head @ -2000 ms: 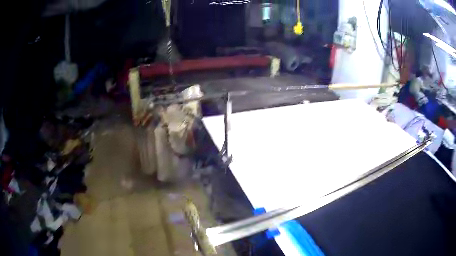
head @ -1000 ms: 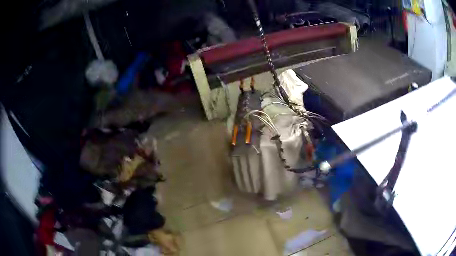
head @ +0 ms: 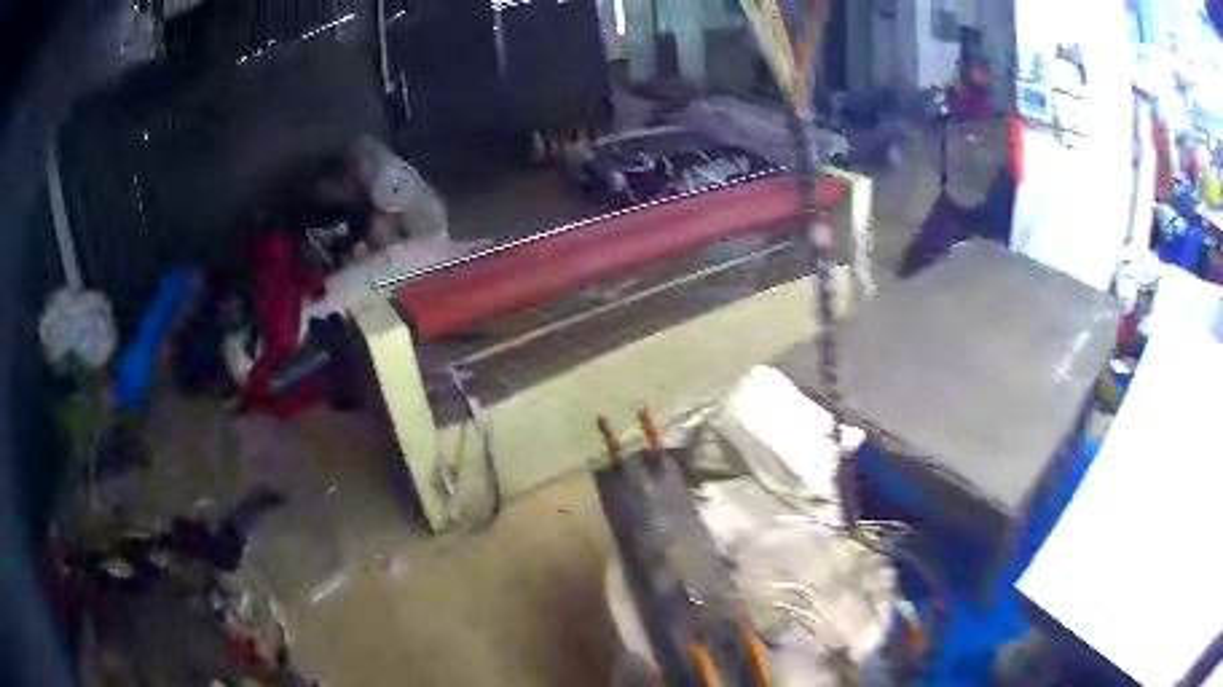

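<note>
Neither of my hands is in the picture. The fabric roll feeder stands ahead, with a dark-red roller [head: 604, 255] in a pale yellowish frame [head: 630, 383]. No fabric roll shows on it. A dark flat-topped block or table end [head: 972, 362] stands right of the feeder. A corner of the white cutting table [head: 1140, 537] shows at the right edge.
A cloth-covered thing [head: 805, 564] and a dark box with orange handles [head: 677, 564] stand low in front of the feeder. A dark cable hangs down the middle. Scraps [head: 161, 591] lie at lower left, with red and blue cloth behind. A white pillar [head: 1073, 148] stands at right.
The view has moved forward and closer to the feeder. The white table has slid to the right edge, and the pale rail and black fabric seen earlier are out of view.
</note>
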